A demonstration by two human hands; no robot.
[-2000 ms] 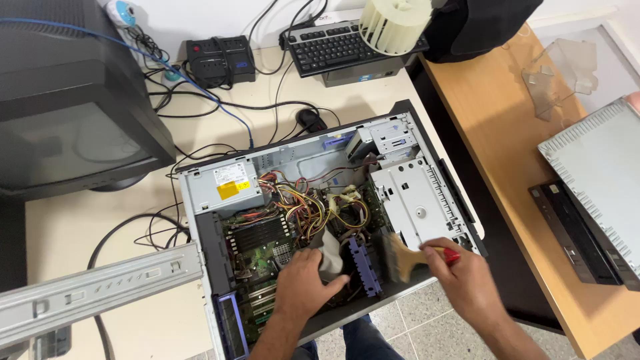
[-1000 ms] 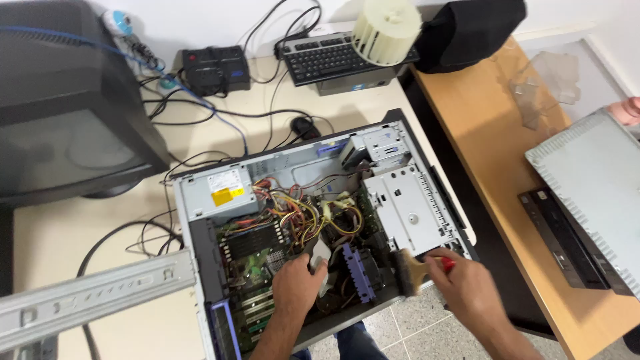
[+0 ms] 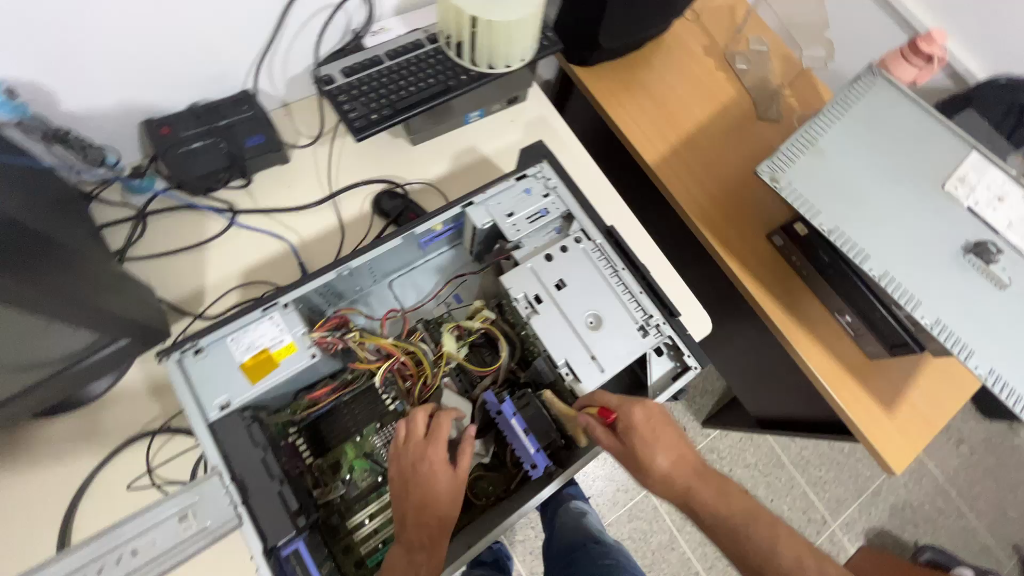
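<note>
An opened desktop computer case [image 3: 368, 264] lies on its side, its circuit board [image 3: 352, 456] and bundled cables [image 3: 408, 360] exposed. Inside it, my left hand [image 3: 428, 472] rests on a pale grey piece [image 3: 460, 404], perhaps a cloth or a cover; whether the fingers grip it is hard to tell. My right hand [image 3: 640, 436] holds a paintbrush [image 3: 570, 416] with a red-tipped handle, its bristles beside the black fan unit [image 3: 534, 420] with the purple plastic bracket [image 3: 516, 436]. A metal drive cage [image 3: 588, 312] lies above the right hand, and the power supply [image 3: 260, 360] is at the upper left.
Behind the case are a keyboard [image 3: 408, 80], a cream plastic fan wheel [image 3: 490, 32], a black mouse [image 3: 398, 210] and loose cables. A monitor [image 3: 64, 288] stands left. A metal rail [image 3: 144, 532] juts leftward. On the wooden desk [image 3: 680, 120] lies a black panel [image 3: 844, 288], near a large metal cover [image 3: 904, 208].
The brush has moved from the case's edge below the drive cage to beside the fan unit. My left hand remains near the pale piece.
</note>
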